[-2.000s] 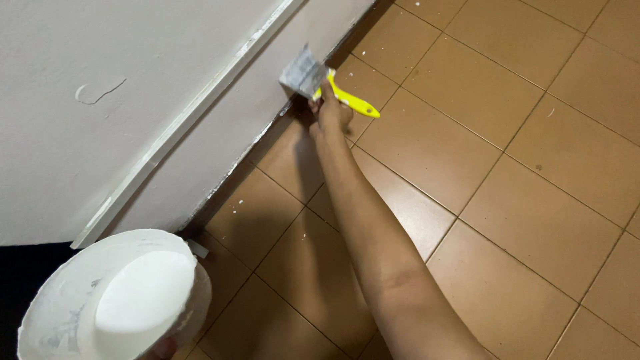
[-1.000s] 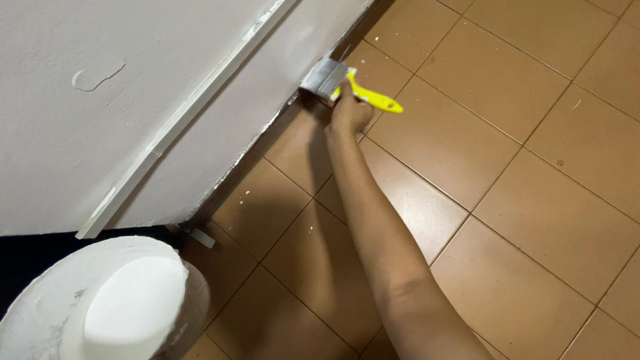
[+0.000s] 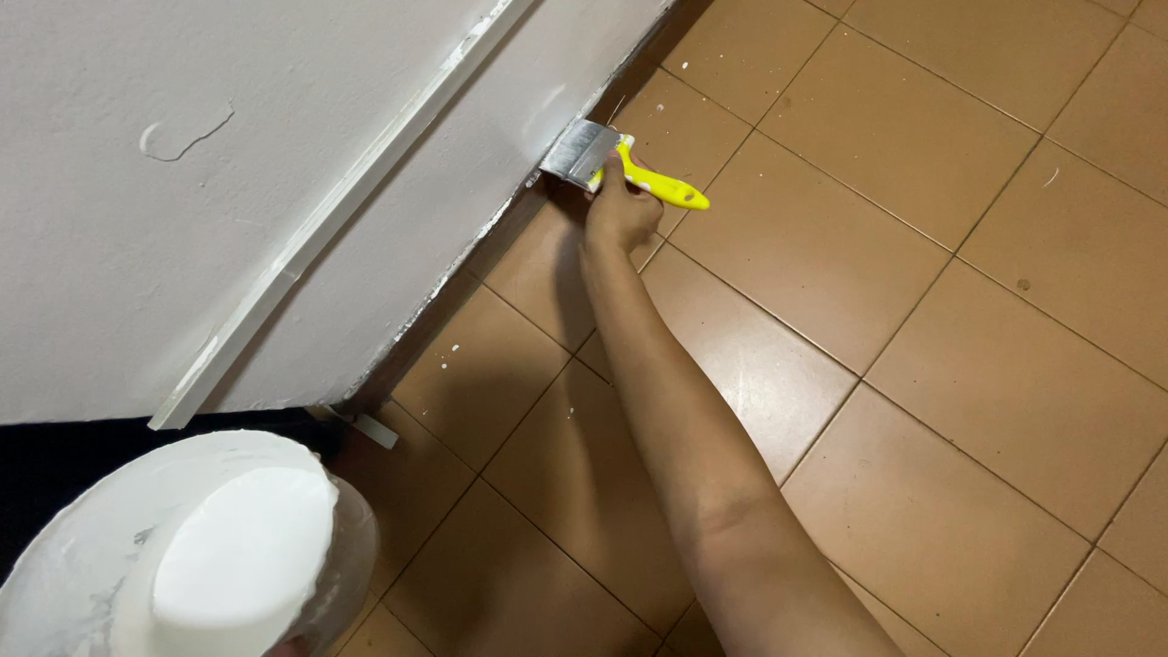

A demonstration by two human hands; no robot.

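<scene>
My right hand (image 3: 626,212) grips a wide paintbrush (image 3: 671,190) with a yellow plastic handle and a metal ferrule. Its bristle end meets the bottom edge of the white wall (image 3: 401,265), just above the dark skirting. White paint marks the yellow part near the ferrule. At the lower left, a white plastic bucket (image 3: 64,547) is tilted, with white paint (image 3: 245,547) in it. Only a bit of my left hand (image 3: 290,647) shows at the bucket's underside by the bottom edge of the view; the rest is hidden.
A white cable trunking strip (image 3: 333,201) runs diagonally along the wall. Brown floor tiles (image 3: 821,210) bear small white paint drops. A small pale strip (image 3: 374,431) lies by the wall's corner, next to a dark area. A curved crack (image 3: 187,146) marks the wall.
From two seconds ago to one second ago, the brush came down against the wall's bottom edge; it is still there now. My right hand keeps its grip. The bucket has shifted slightly in view.
</scene>
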